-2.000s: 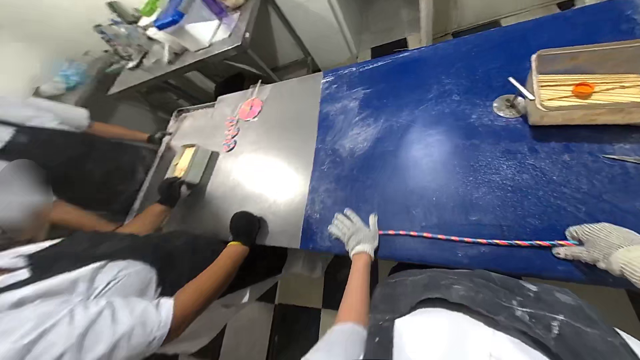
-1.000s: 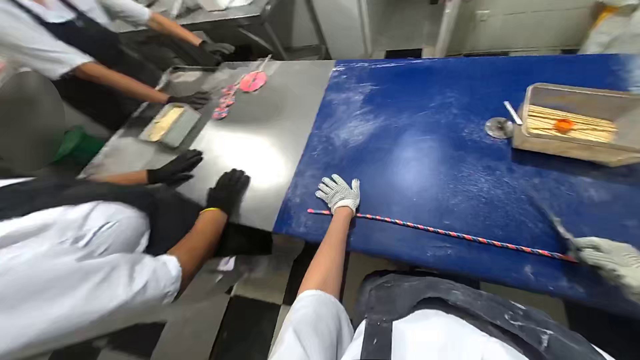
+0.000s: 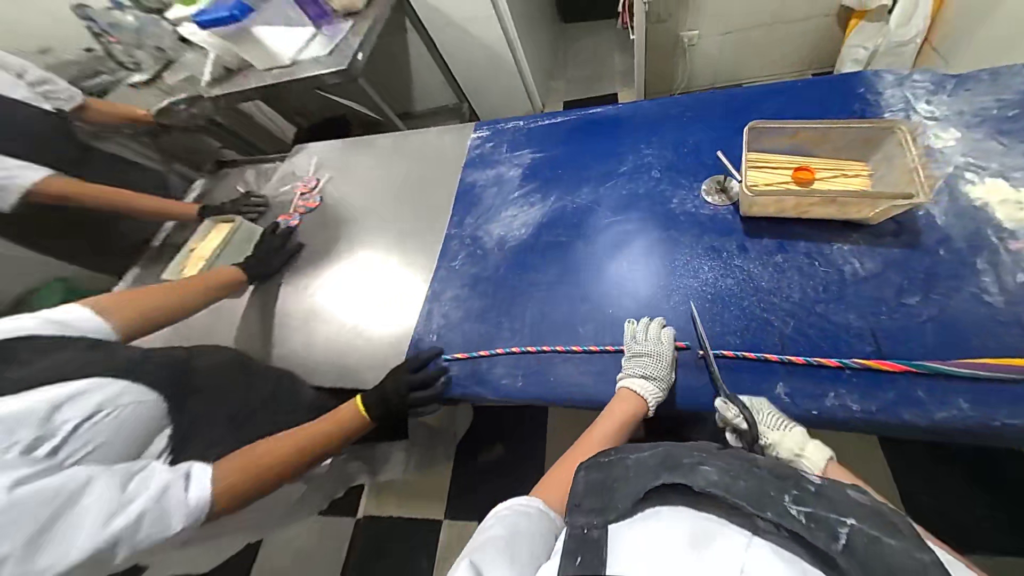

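Note:
My left hand (image 3: 648, 360), in a white dotted knit glove, lies over a thin striped candy rope (image 3: 544, 350) near its right end; whether the fingers grip it is hard to tell. A small gap parts this piece from a second striped rope (image 3: 832, 362), which thickens toward the right edge of the view. In my gloved right hand (image 3: 748, 424) are dark metal scissors (image 3: 712, 360), their blades pointing up across the gap. A co-worker's black-gloved hand (image 3: 408, 386) touches the far left end of the cut piece.
On the blue table (image 3: 592, 240) stand a plastic bin (image 3: 836, 210) of thin sticks with an orange item, and a round metal disc (image 3: 720, 190). At left, co-workers' gloved hands are near a pale tray (image 3: 210, 248) and swirled lollipops (image 3: 302, 200) on a steel table (image 3: 376, 200).
The rope under my hands now shows a gap at the scissors. My left hand has moved right along it. A co-worker's gloved hand has come to the rope's left end.

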